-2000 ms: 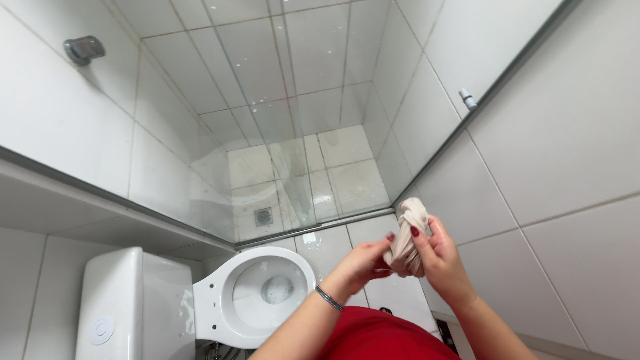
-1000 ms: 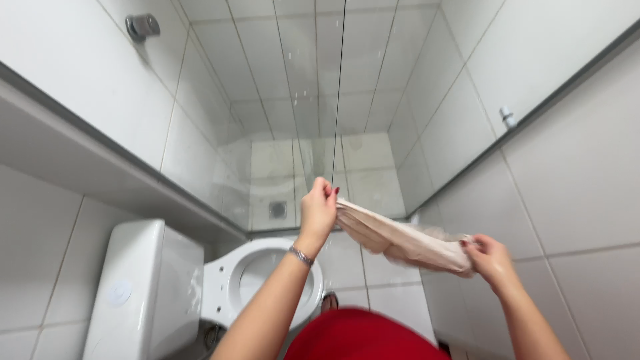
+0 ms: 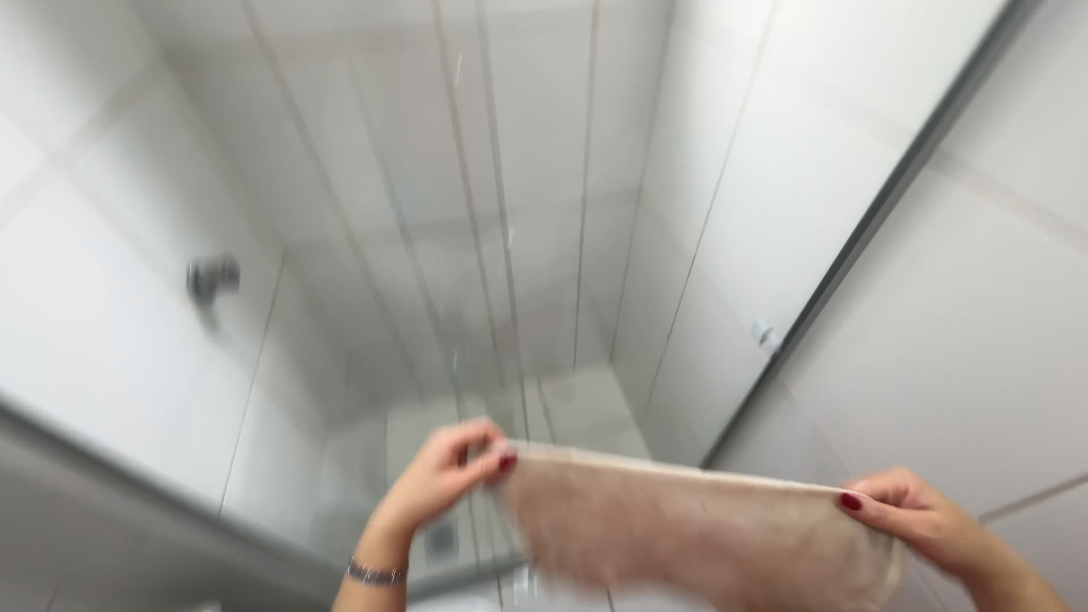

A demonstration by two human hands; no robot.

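A beige-pink cloth (image 3: 680, 518) hangs stretched between my two hands, its top edge nearly straight and its lower part blurred and cut off by the frame. My left hand (image 3: 459, 467) pinches the cloth's upper left corner between thumb and fingers. At the upper right corner, my right hand (image 3: 901, 510) grips it in the same way, thumb on the near side. A bracelet (image 3: 376, 572) circles my left wrist.
Behind the cloth stands a glass shower panel, with a floor drain (image 3: 441, 540) beyond it. A metal valve knob (image 3: 212, 279) juts from the left tiled wall. A small fitting (image 3: 765, 336) sits beside the dark metal frame (image 3: 858, 217) at right.
The cloth was bunched between my hands two seconds ago, then pulled out lengthwise; now it hangs spread wide. The view has tilted up, and the toilet has nearly left it.
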